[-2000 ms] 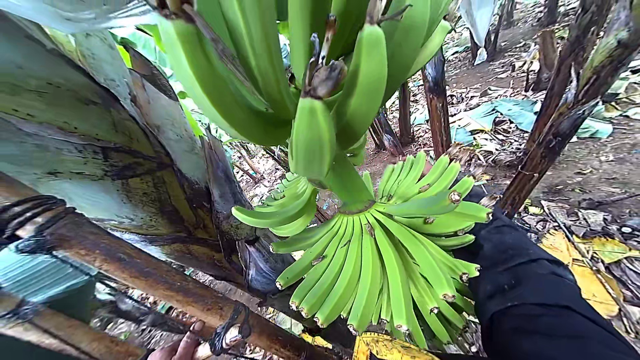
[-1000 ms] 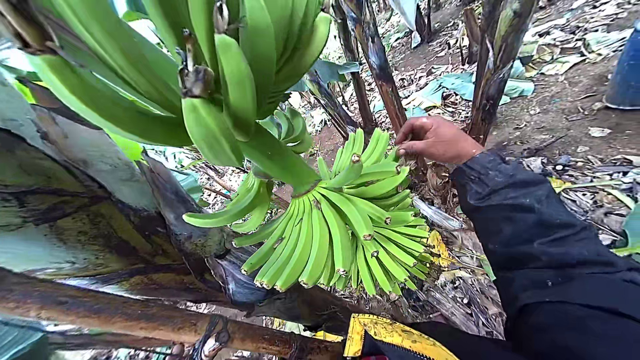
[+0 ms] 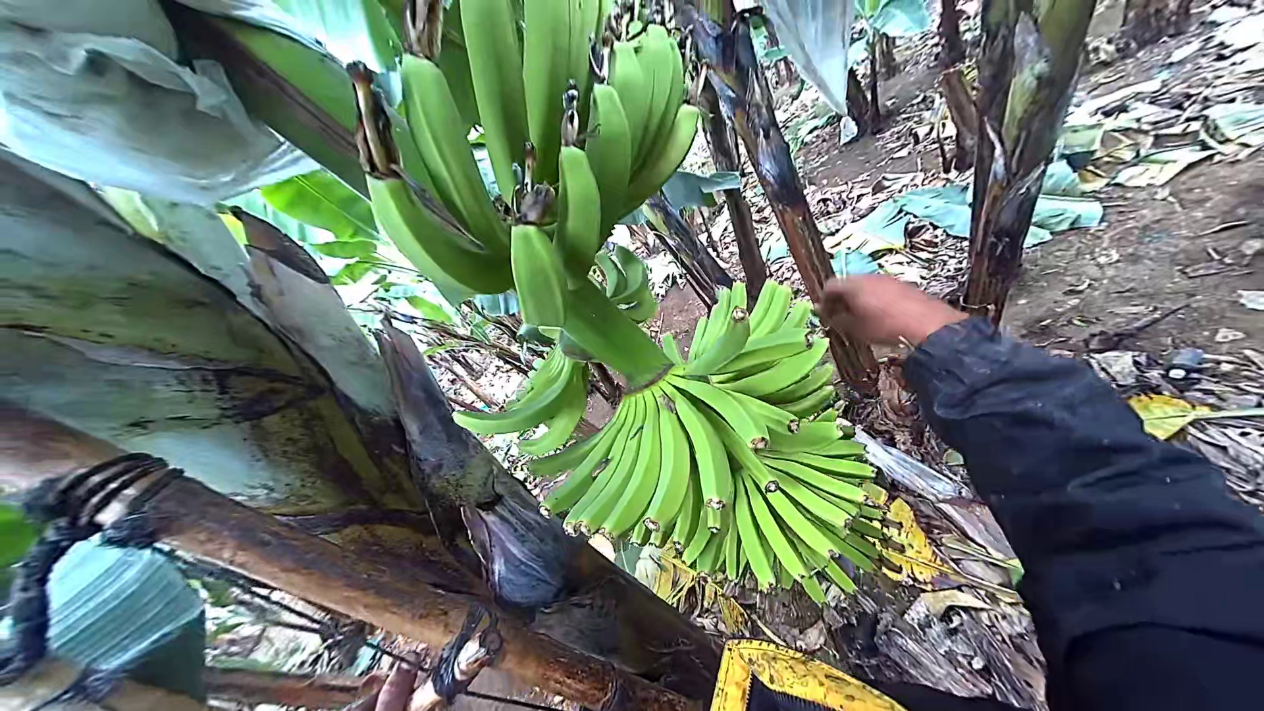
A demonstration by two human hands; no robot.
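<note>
A hanging banana bunch fills the middle, with large green bananas [image 3: 538, 272] above and a fan of smaller green fruits [image 3: 681, 454] below, joined by a thick green stalk [image 3: 612, 336]. My right hand [image 3: 879, 311], in a dark sleeve, is beside the upper right edge of the lower fruits, its fingers curled and blurred; whether it holds anything cannot be told. Part of my left hand [image 3: 395, 688] shows at the bottom edge, by a tied wooden pole [image 3: 346, 583]; most of it is hidden.
Lashed poles cross the lower left, near a banana pseudostem [image 3: 148, 326]. A yellow-edged object [image 3: 790, 681] is at the bottom. Brown trunks [image 3: 1022, 148] stand behind, and dry leaves litter the ground. Translucent plastic [image 3: 128, 118] hangs at upper left.
My right hand has come into view from beyond the lower fruits, and now appears slightly off their edge, where one second ago it touched the fruit tips. The view has shifted.
</note>
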